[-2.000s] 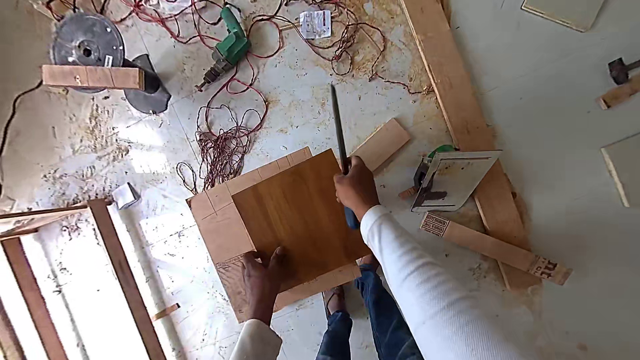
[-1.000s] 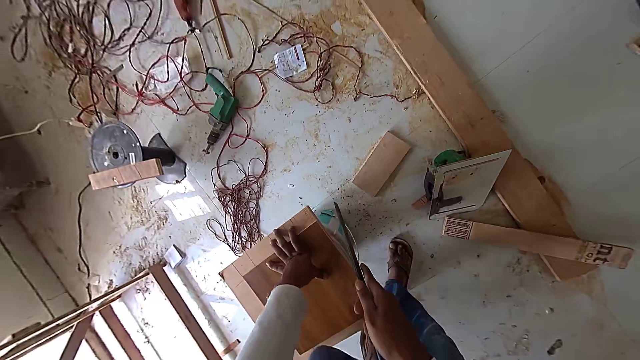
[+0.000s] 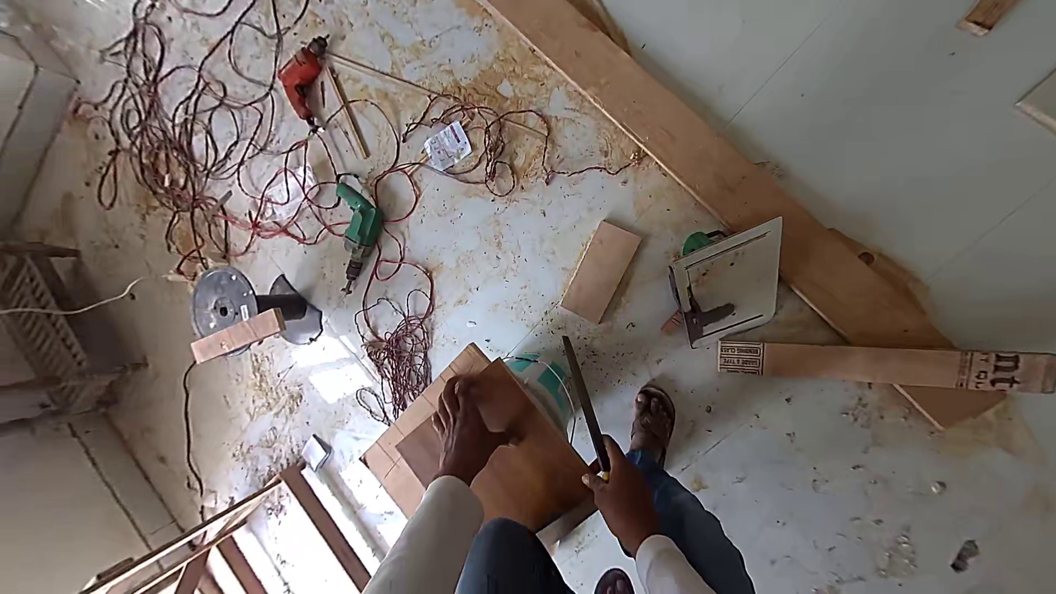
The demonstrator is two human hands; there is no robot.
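A brown wooden panel [image 3: 528, 478] lies on a lighter marked board [image 3: 396, 470], over a white and teal bucket [image 3: 540, 381]. My left hand [image 3: 466, 433] presses on the panel's upper face with its fingers spread a little. In my right hand [image 3: 625, 499] is the handle end of a long flat file [image 3: 584, 396], held beside the panel's right edge and pointing away from me. Whether the file touches the edge is hard to tell. My knee is against the near side of the panel.
A long plank [image 3: 701, 173] crosses the floor at right, near a circular saw [image 3: 726, 280] with its base plate up and a printed wood strip [image 3: 858, 365]. A wood block [image 3: 601, 271], green drill [image 3: 360, 227], red drill [image 3: 301, 78], tangled cords and a cable reel [image 3: 224, 305] lie ahead. A wooden frame [image 3: 326, 524] stands lower left.
Two seconds ago my left hand was at the panel's near edge; now it lies on its upper face. One knee has come up against the panel. The file remains in my right hand. The view has shifted.
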